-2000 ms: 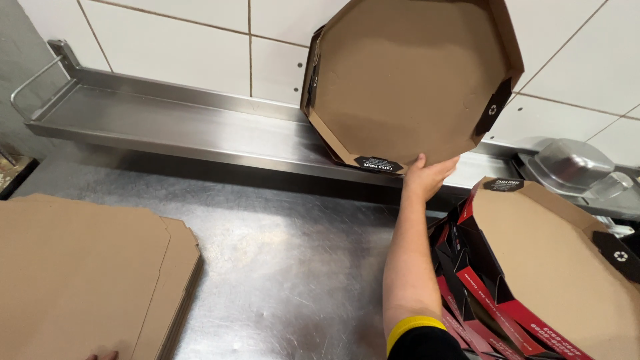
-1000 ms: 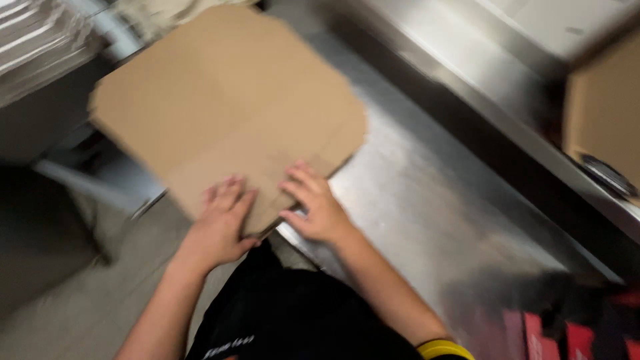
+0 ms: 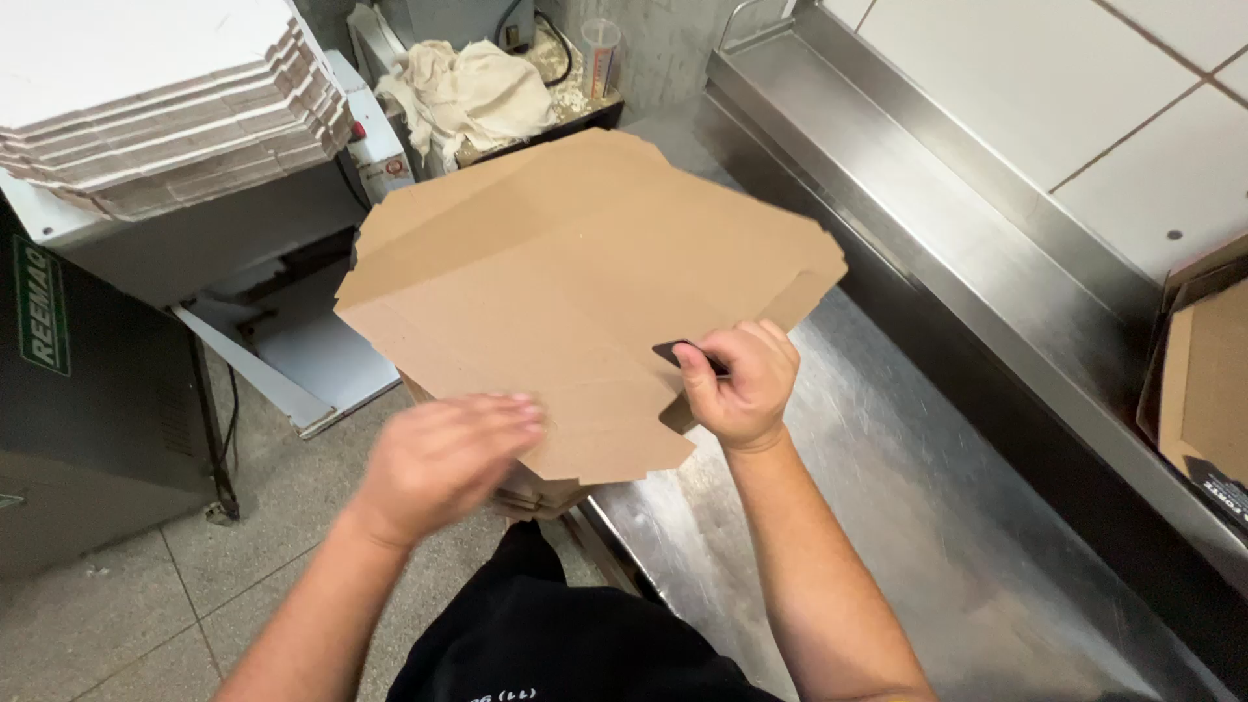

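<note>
A flat cardboard pizza box blank [image 3: 585, 253], brown side up, lies on top of a stack of blanks [image 3: 536, 492] at the end of the steel worktable. My right hand [image 3: 743, 380] grips a dark corner flap of the top blank and folds it inward; the thumb lies over it. Blurred, my left hand [image 3: 453, 458] is over the blank's near left part with its fingers stretched out. Whether its fingertips touch the cardboard I cannot tell. At the right edge stands part of a formed pizza box [image 3: 1209, 380].
The steel worktable [image 3: 858, 487] runs along a steel wall shelf [image 3: 936, 166]. More stacked box blanks [image 3: 185, 127] rest on machinery at the left. A crumpled cloth [image 3: 478, 93] and a clear plastic cup [image 3: 601, 58] are behind the cardboard.
The view has turned left from the formed boxes. A second ago both hands lay on the near part of the top blank; now the right has a corner flap and the left is farther left.
</note>
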